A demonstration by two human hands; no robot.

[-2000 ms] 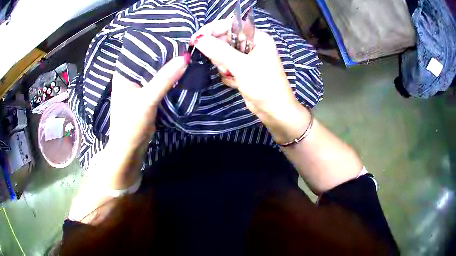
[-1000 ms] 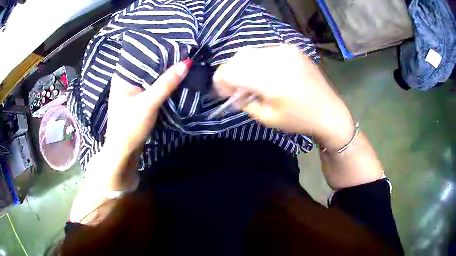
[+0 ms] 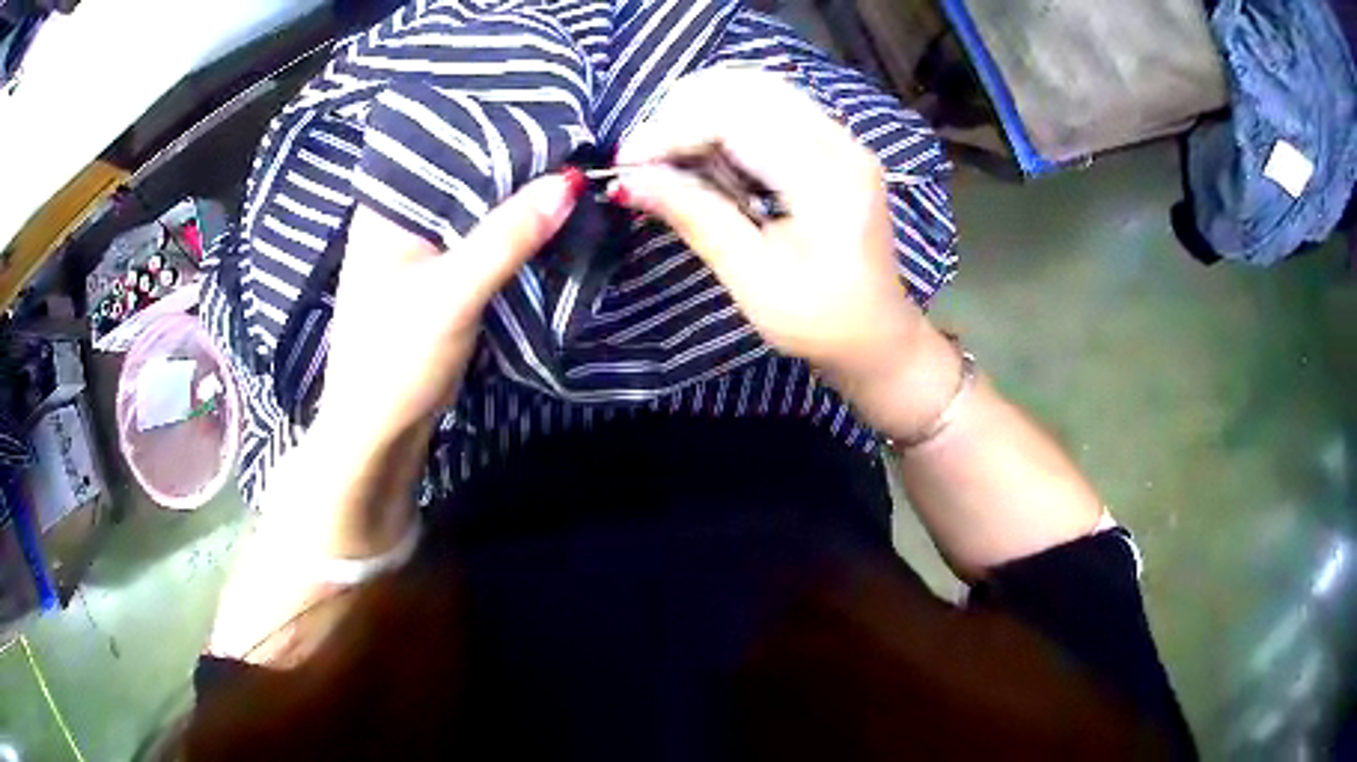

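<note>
The dark striped garment point(image 3: 447, 142) lies bunched across the lap. My left hand point(image 3: 432, 305) grips it, its thumb on a small dark piece point(image 3: 588, 231) without stripes. My right hand point(image 3: 789, 223) holds small scissors point(image 3: 729, 179) folded in the palm, only their dark part showing. Its thumb and fingertip meet at the dark piece, close to my left thumb. A thin pale line, thread or blade, shows between the fingertips; I cannot tell which.
A pink basket point(image 3: 179, 410) with scraps stands at the left, below a tray of small round items point(image 3: 137, 283). A white-topped table point(image 3: 119, 90) is upper left. A grey-brown board point(image 3: 1101, 75) with a blue edge and a denim garment point(image 3: 1280, 134) are upper right.
My right hand moved away to the lower right with the scissors a second ago, and is now back at the dark piece. The scissors' blades no longer show. My left hand has barely moved.
</note>
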